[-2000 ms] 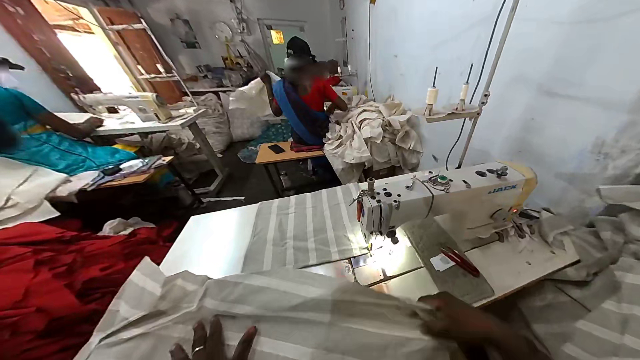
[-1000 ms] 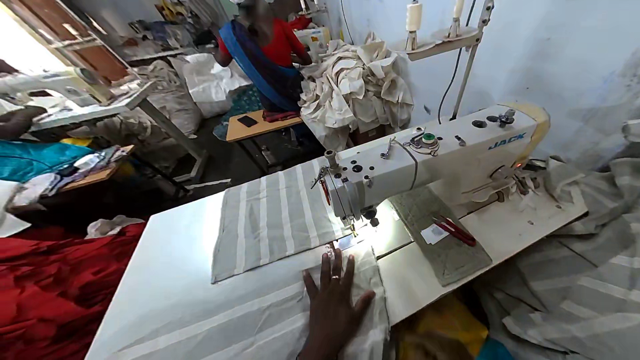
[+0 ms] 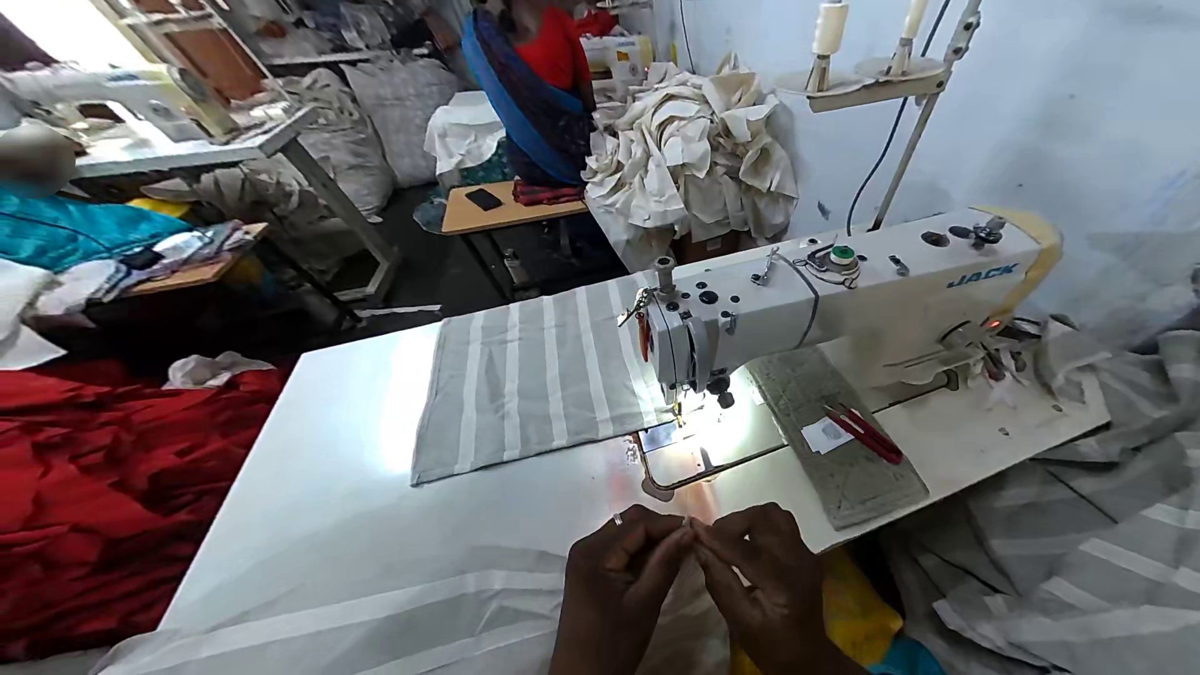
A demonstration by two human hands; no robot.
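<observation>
My left hand [image 3: 623,581] and my right hand [image 3: 764,581] meet fingertip to fingertip in front of the Jack sewing machine [image 3: 844,309]. Thumb and forefinger of each pinch something tiny and pale between them, too small to name. Beneath and left of my hands, grey fabric with white stripes [image 3: 394,619] lies along the table's front edge. A striped grey fabric panel [image 3: 534,375] lies flat on the white table, its right corner by the lit needle. Red thread snips [image 3: 864,433] and a small white label [image 3: 827,436] rest on a grey pad [image 3: 844,469] right of the needle.
Red cloth [image 3: 122,487] is heaped at the left, more striped fabric [image 3: 1078,562] at the right. Behind stand a small wooden table [image 3: 469,216] with a phone [image 3: 484,199], a cream fabric pile [image 3: 694,150] and a thread stand [image 3: 867,89]. A person [image 3: 544,84] is beyond; another person's arm is left.
My left hand has moved back from the fabric near the needle and now meets my right hand. The front striped fabric has shifted toward the table's front edge, away from the needle.
</observation>
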